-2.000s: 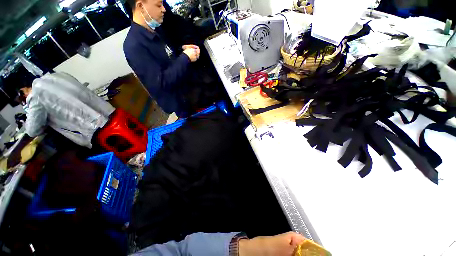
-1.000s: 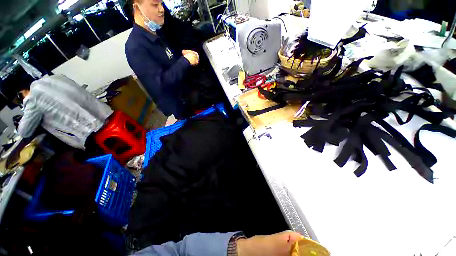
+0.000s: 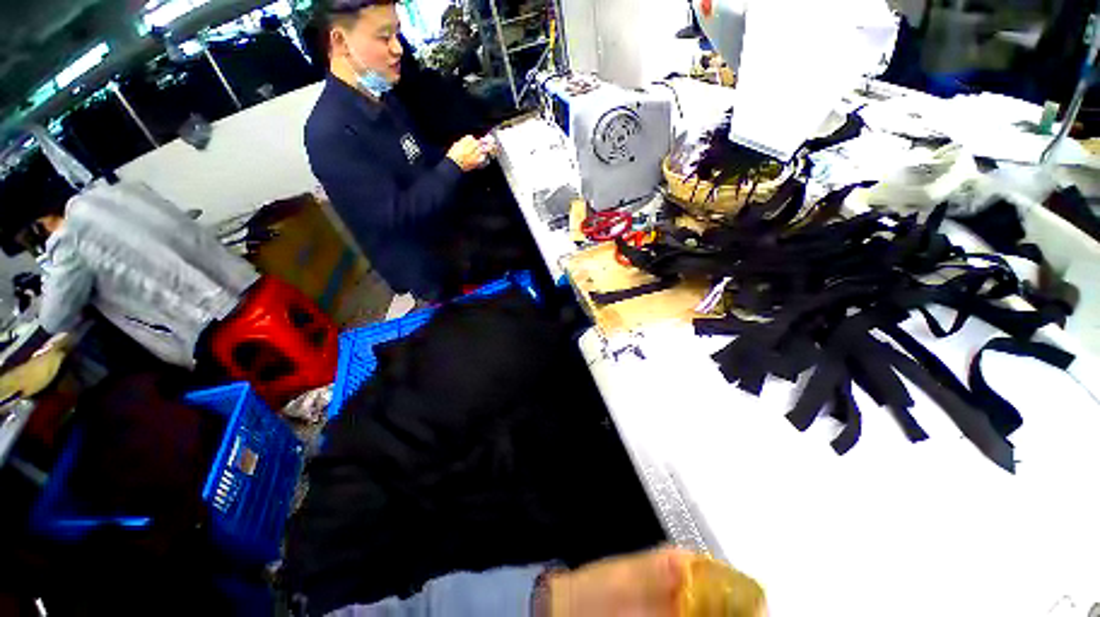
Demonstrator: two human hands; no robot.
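My left hand [image 3: 621, 585] is at the bottom edge, reaching in from the left in a grey-blue sleeve. It is blurred and partly cut off. It holds a yellow piece of food [image 3: 720, 588], like a bun or cake, over the near edge of the white table [image 3: 772, 506]. The fingers are hard to make out. My right hand is not in view.
Tangled black strips [image 3: 844, 289] lie on the table by a cardboard piece [image 3: 639, 289], red-handled scissors [image 3: 606, 225], a basket [image 3: 724, 193] and a grey housing [image 3: 621, 145]. Black cloth [image 3: 446, 422] fills a blue crate [image 3: 362, 350]. Two people are at left, near a red stool [image 3: 275, 340].
My left hand and the food have shifted slightly left in the picture and blurred. The view has moved a little. The standing person's head is turned more to the right, with hands near the table's far end.
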